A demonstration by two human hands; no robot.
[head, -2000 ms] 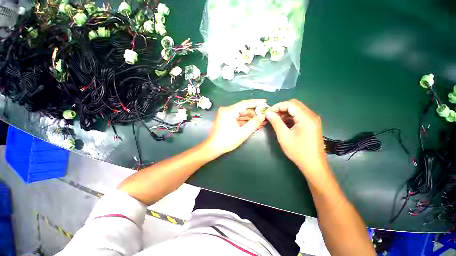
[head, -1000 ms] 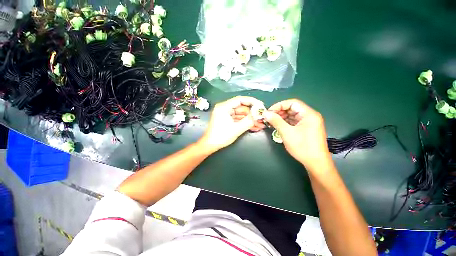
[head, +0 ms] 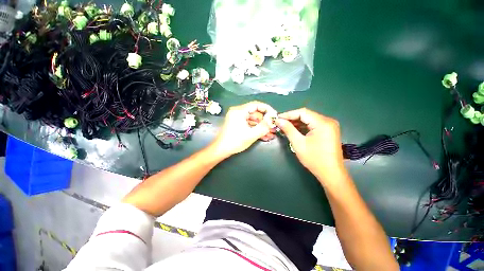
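My left hand [head: 247, 129] pinches a small pale plastic housing [head: 273, 121] between thumb and fingers at the centre. My right hand [head: 310, 138] meets it from the right, thumb and fingertip at the housing; the thin lead wires there are too small to tell apart. A round pale unit [head: 292, 147] shows only partly under my right hand. A folded black cable assembly [head: 371, 150] lies on the mat beside my right wrist, its tail [head: 436, 165] with a small red tip reaching right.
A clear bag [head: 297, 74] of whitish-green parts lies beyond my hands. A large black cable pile [head: 101, 79] with pale heads is at left, another pile [head: 451, 185] at the right edge. Blue bins [head: 37, 166] stand below the table edge [head: 255, 207], left and right.
My hands stay together at the centre with small finger and wrist shifts. The round pale unit, plain below my right fingers one second ago, is now mostly covered by them.
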